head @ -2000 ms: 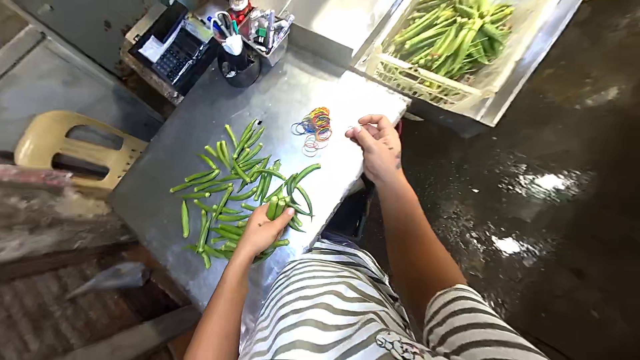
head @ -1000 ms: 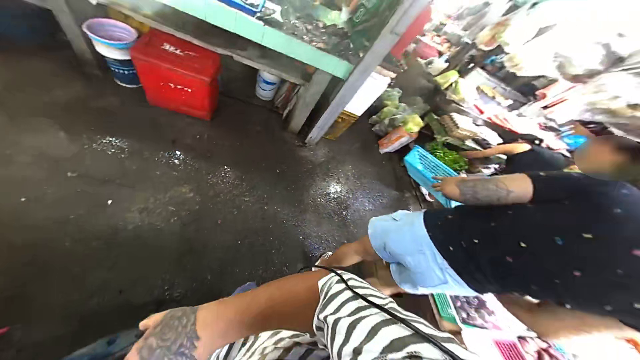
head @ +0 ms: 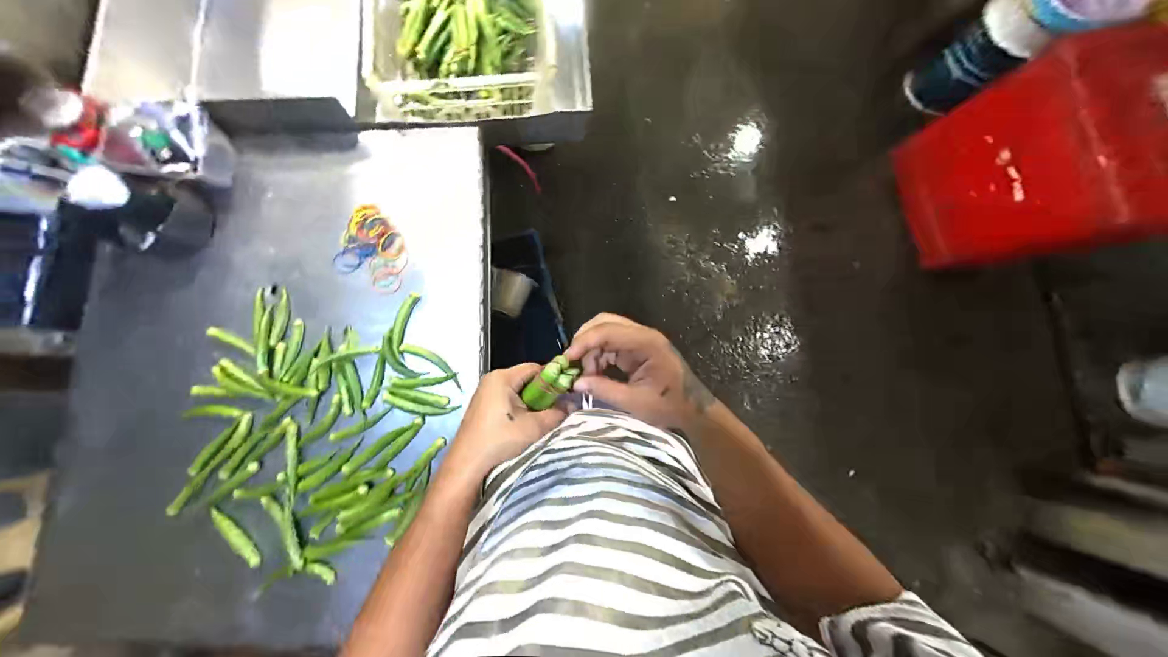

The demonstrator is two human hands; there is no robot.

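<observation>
My left hand (head: 511, 415) grips a small bundle of okra pods (head: 547, 383), stem ends up, in front of my striped shirt. Around the bundle a thin band seems to run. My right hand (head: 634, 370) has its thumb and fingertips at the bundle's stem end, touching it. Many loose okra pods (head: 292, 438) lie spread over the metal table (head: 128, 547) to the left. Farther up the table is a small pile of coloured rubber bands (head: 370, 242).
A pale plastic crate (head: 456, 91) of okra stands beyond the table. Pen holders and a blurred box (head: 214, 151) of small items occupy the far left corner. A red box (head: 1022, 155) sits on the wet dark floor (head: 730, 274) at right.
The view swung away to a person and a crate, then back to the table. Both my hands are now together at the bundle; two seconds ago my right hand was near the rubber bands.
</observation>
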